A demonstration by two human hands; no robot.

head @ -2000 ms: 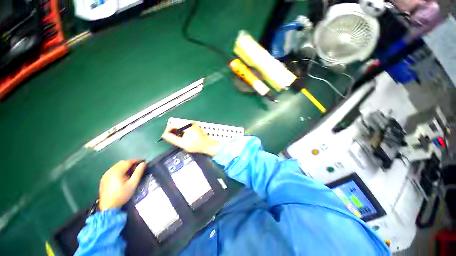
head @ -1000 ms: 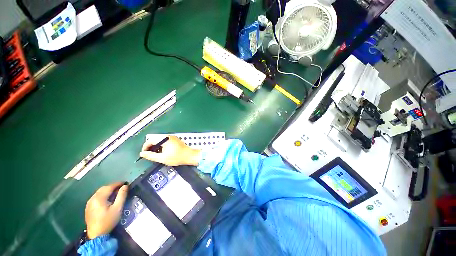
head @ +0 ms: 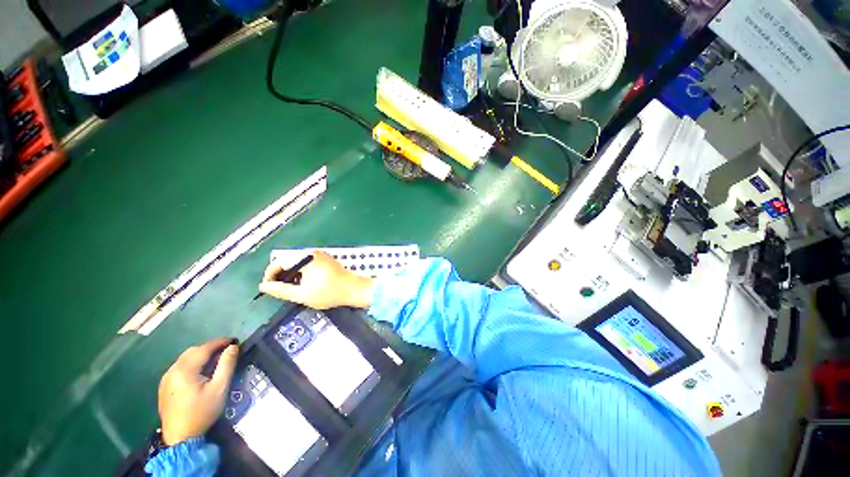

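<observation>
A black tray (head: pixel 387 387) lies at the bench's front edge and holds two phones, one (head: pixel 335 366) on the right and one (head: pixel 272 430) on the left, camera rings at their far ends. My right hand (head: pixel 317 281) is closed on a thin dark pen-like tool (head: pixel 296 270), its tip pointing down-left just above the mat beyond the tray. A white dotted strip (head: pixel 382 258) lies partly under or behind this hand. My left hand (head: pixel 194 387) rests at the tray's far left edge, thumb near the left phone; whether it grips the tray is hard to tell.
Two long pale bars (head: pixel 238 244) lie beyond the tray. An orange-yellow tool (head: pixel 410 152) rests on a round holder beside a pale yellow block (head: pixel 433 116). A white fan (head: pixel 570 51) stands behind. A white machine (head: pixel 568 256) with a touchscreen (head: pixel 641 338) stands at the right.
Since two seconds ago the whole view has shifted and sharpened. Over the last second both hands, the dark tool and the tray look nearly the same.
</observation>
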